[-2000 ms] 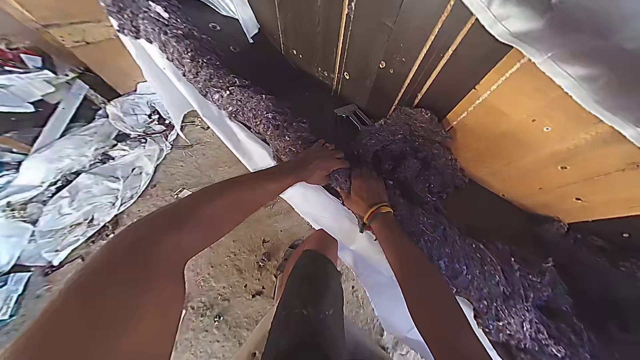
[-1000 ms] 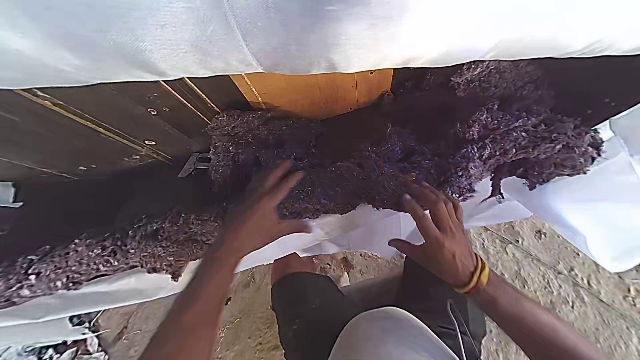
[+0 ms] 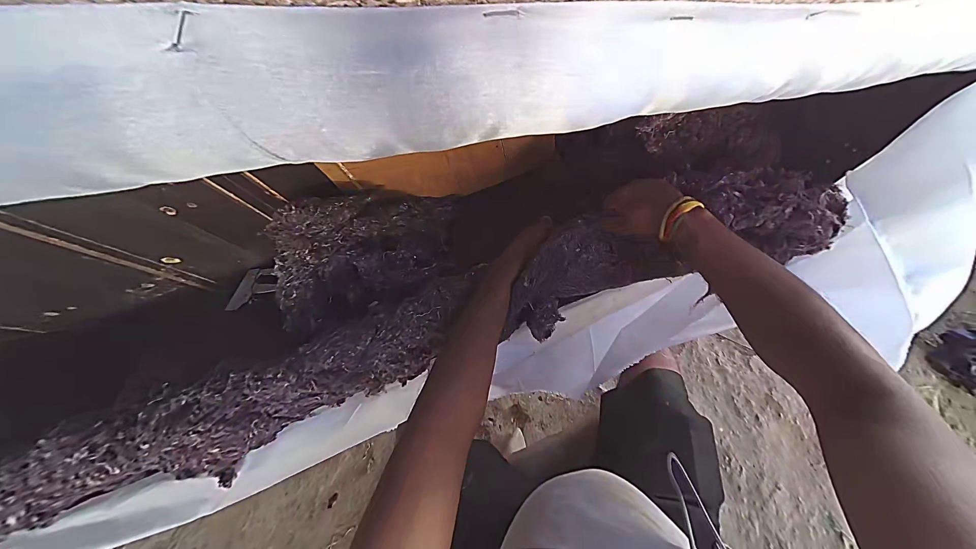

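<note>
Purple-grey shredded fibre stuffing [image 3: 366,252] lies in clumps inside a long frame and along its near edge, over white fabric [image 3: 602,335]. My left hand [image 3: 531,235] reaches into the stuffing near the middle; its fingers are mostly hidden in shadow and fibre. To its right, my right hand [image 3: 640,207], with a yellow and orange band on the wrist, is bent down onto the stuffing. Its fingertips are hidden, so whether it grips any fibre is unclear. More fibre [image 3: 793,206] is heaped right of this hand.
White fabric [image 3: 427,76], fastened with staples or nails, covers the far side. Dark wooden boards [image 3: 152,244] and a lighter wood panel [image 3: 457,168] form the inner wall. A small metal bracket [image 3: 255,288] stands left of the stuffing. Below is rough ground [image 3: 785,442], with my legs close to the frame.
Both hands, which were spread above the stuffing a second ago, have moved in deeper among the fibres. The view has swung considerably since two seconds ago.
</note>
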